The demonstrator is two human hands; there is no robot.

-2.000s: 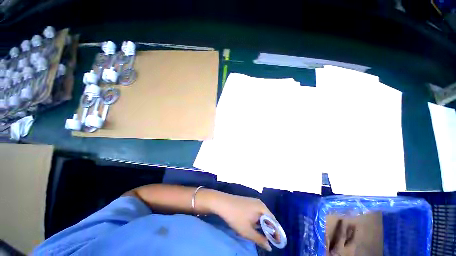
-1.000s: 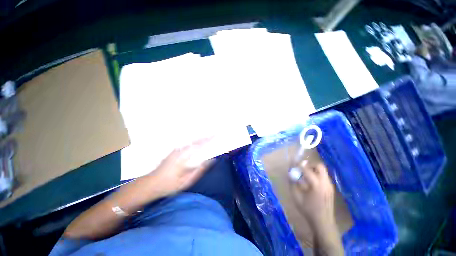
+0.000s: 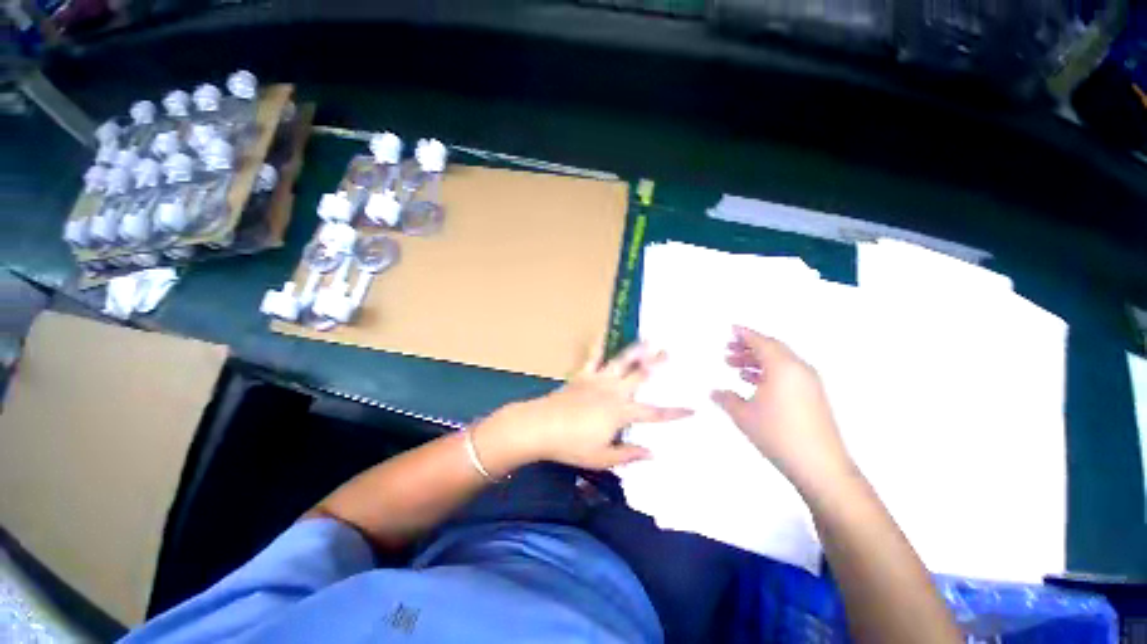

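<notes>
White paper sheets lie overlapping on the dark green bench in front of me. My left hand is over their left edge, fingers spread, with nothing seen in it. My right hand is over the sheets to its right, fingers bent and apart, with no part visible in it. The hands do not touch each other. White ring-and-arm assemblies lie in rows on the left part of a brown cardboard sheet.
Stacked layers of assemblies stand at the far left. A crumpled white piece lies below them. Another cardboard sheet is at lower left. A blue crate with clear film shows at the lower right edge.
The view has swung back left from the crate. My right hand has moved from over the crate to the paper, and the assembly it held is no longer seen. My left hand's fingers are spread.
</notes>
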